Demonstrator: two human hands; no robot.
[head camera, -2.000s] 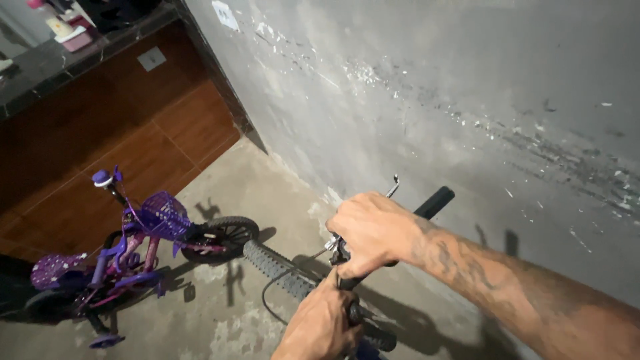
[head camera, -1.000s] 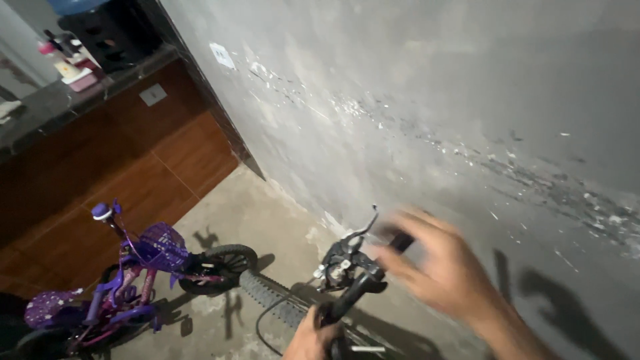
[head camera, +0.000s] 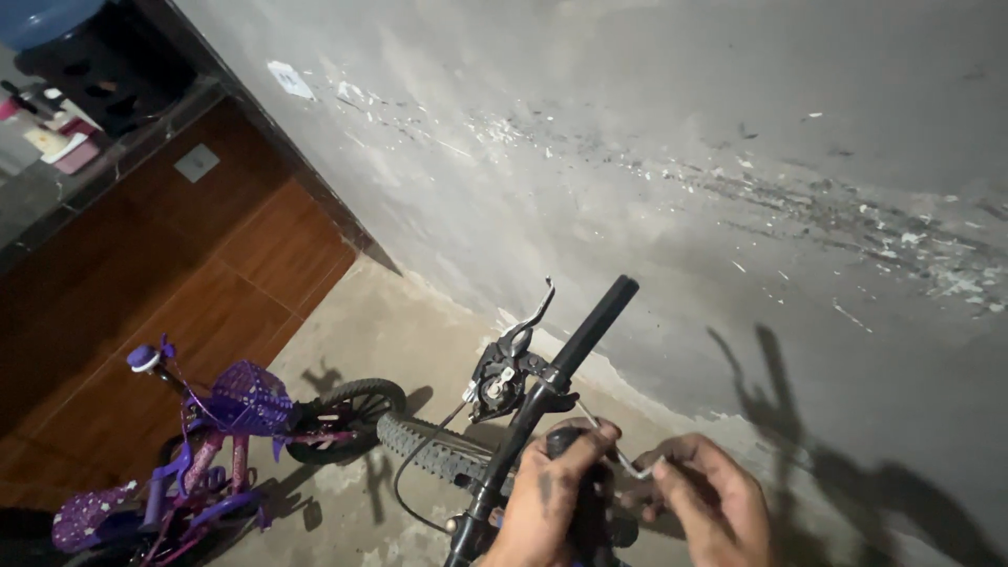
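Observation:
My right hand (head camera: 705, 500) pinches the short bent end of a metal hex key (head camera: 630, 466). The key's long arm runs up to the underside of the clamp on a black bicycle handlebar (head camera: 516, 433). My left hand (head camera: 551, 488) is beside the handlebar, its thumb and finger on the key's long arm; a dark rounded part shows within this hand. A brake lever (head camera: 539, 311) with an uncovered shifter body (head camera: 500, 382) is mounted on the bar, inboard of the black grip (head camera: 602, 319). A cable loops down from the shifter.
A scuffed grey wall (head camera: 630, 157) rises close beyond the grip. The bicycle's knobby front tyre (head camera: 429, 449) points toward a small purple child's bicycle (head camera: 228, 449) at the left. Behind that are a wood-coloured panel (head camera: 213, 260) and a dark stone counter (head camera: 118, 150) holding bottles and containers.
Both hands were at the handlebar clamp area; my right hand then lifted away, blurred, and is now lower, at the hex key. The shifter and grip are now uncovered.

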